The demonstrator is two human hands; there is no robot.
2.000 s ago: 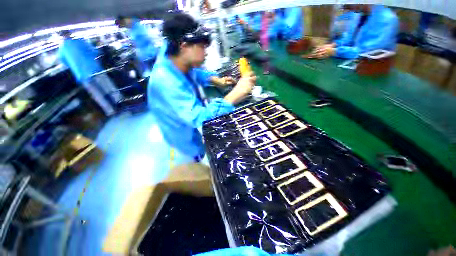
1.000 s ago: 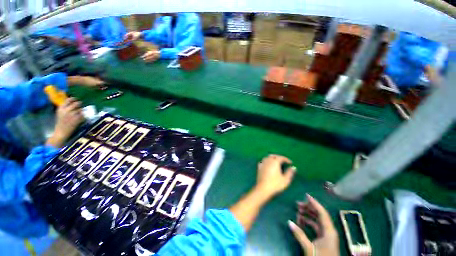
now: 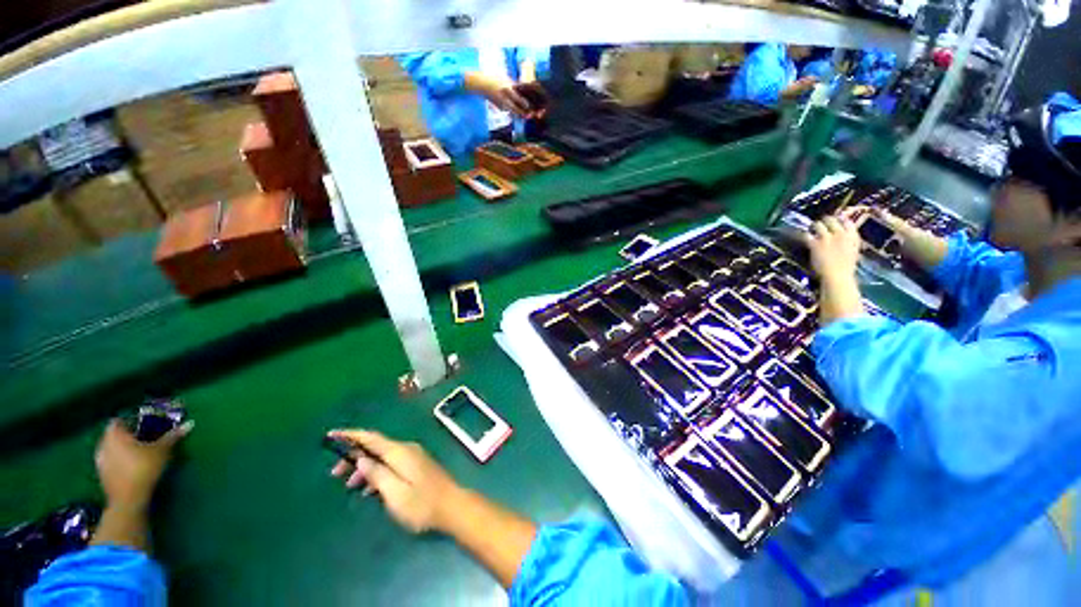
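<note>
My left hand [image 3: 128, 467] is at the lower left, closed around a dark phone body [image 3: 158, 420] that sticks up past the fingertips. My right hand [image 3: 407, 479] is at lower centre, well apart from the left, with thumb and fingers pinching a small thin dark piece [image 3: 344, 447]; its kind is unclear, and the fingers hide part of it. A faceplate or small stack of bezels [image 3: 473, 423] with a white top and red-pink edges lies on the green bench, right of my right hand.
A white post [image 3: 382, 237] stands just ahead. A yellow-rimmed phone [image 3: 467, 301] lies beyond it. The right blister tray [image 3: 616, 391] holds rimmed phones on a white liner [image 3: 569, 439]. A worker on the right handles a phone. Red-brown boxes [image 3: 231, 243] stand across the line.
The view has swung right. My left hand now holds a dark phone body, and my right hand, seen empty and spread before, now pinches a dark piece.
</note>
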